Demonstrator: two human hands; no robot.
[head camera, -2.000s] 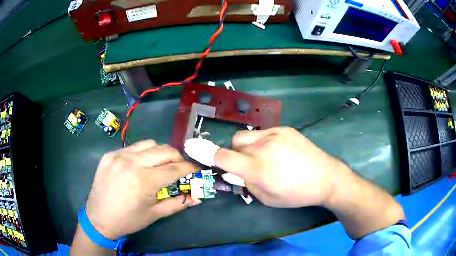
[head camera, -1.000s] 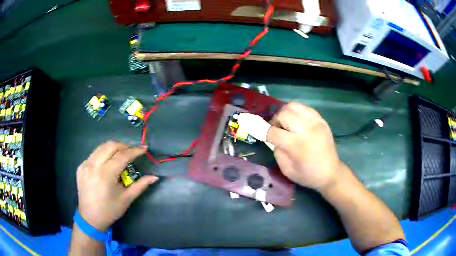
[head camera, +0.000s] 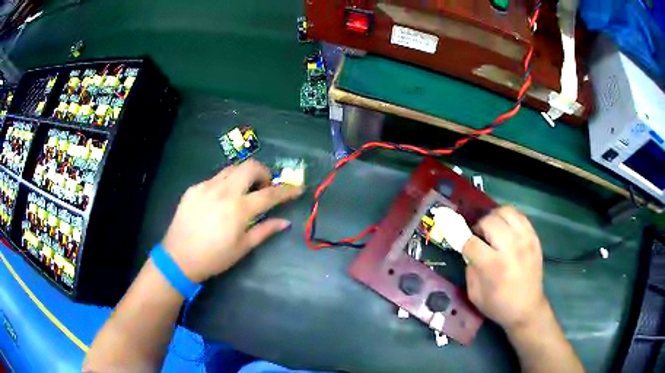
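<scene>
My right hand (head camera: 503, 266), with a white finger cot, holds a small power supply board (head camera: 430, 224) inside the opening of the dark red test fixture (head camera: 386, 255). My fingers hide part of that board. My left hand (head camera: 219, 218), with a blue wrist band, is left of the fixture, thumb and index finger apart. Its fingertips are just below a loose board (head camera: 290, 173), blurred; contact is unclear. Whether a board is tucked within my left fingers cannot be told. Another loose board (head camera: 239, 143) lies up and left of it.
A black tray (head camera: 109, 171) packed with boards stands left. The red and black lead (head camera: 372, 146) curls between left hand and fixture. The green shelf (head camera: 437, 109) bears a dark red box (head camera: 467, 47). A white meter (head camera: 620, 109) and part of another black tray (head camera: 649, 313) are right.
The view has shifted left. My left hand has moved up toward the loose boards from beside the fixture. My right hand, earlier near the left hand's board, stays at the fixture opening with a board.
</scene>
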